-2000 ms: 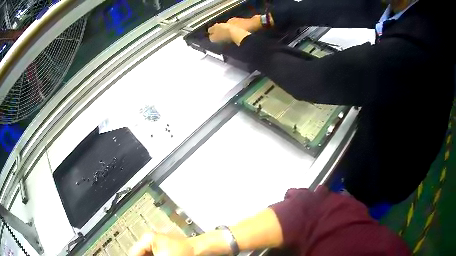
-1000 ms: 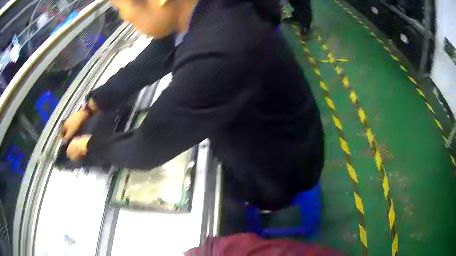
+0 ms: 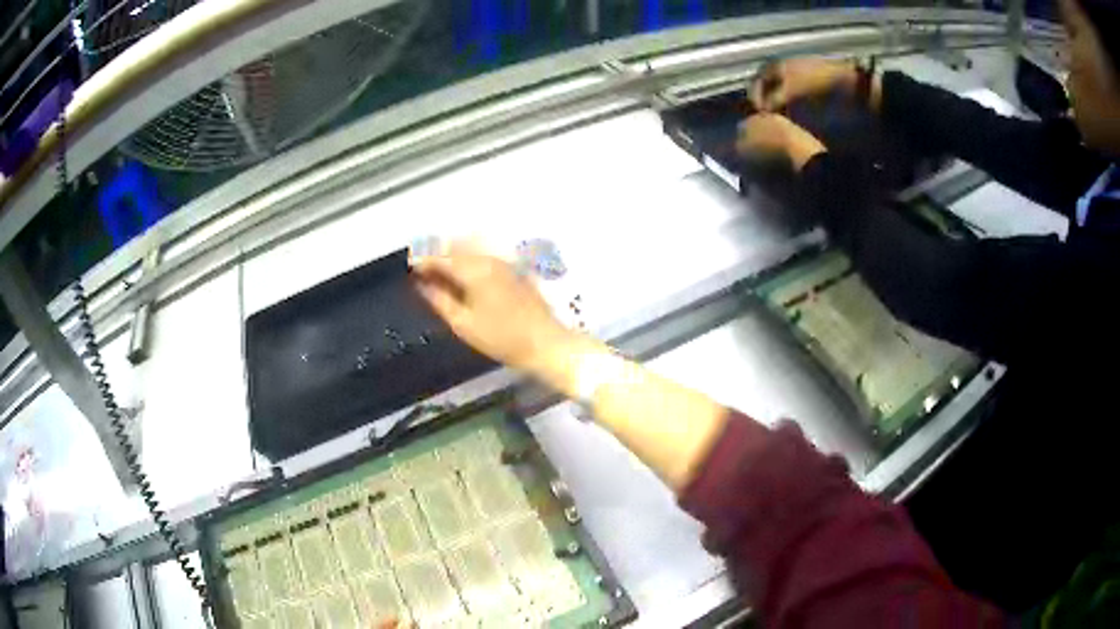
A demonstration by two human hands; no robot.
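My right hand (image 3: 479,301), with a silver band at the wrist, is over the right end of the black tray (image 3: 289,393). Its fingers are by a small clear piece (image 3: 425,248) at the tray's back corner; blur hides whether they grip anything. Loose small black components (image 3: 391,338) lie in the tray. The beige circuit board panel (image 3: 424,528) sits in its green-bordered carrier in front, with short dark rows of components (image 3: 295,528) near its back edge. Of my left hand, only a probable fingertip (image 3: 391,623) shows at the bottom edge over the panel.
Another person's hands (image 3: 792,111) are over a second black tray (image 3: 700,129) at back right. A second carrier with a panel (image 3: 866,332) lies right. A clear bag (image 3: 540,257) and loose parts lie behind the rail. A coiled cord (image 3: 117,430) hangs left.
The view swung right to the other worker and aisle, then back to the bench. My right hand has moved from over the panel to the tray's back right part.
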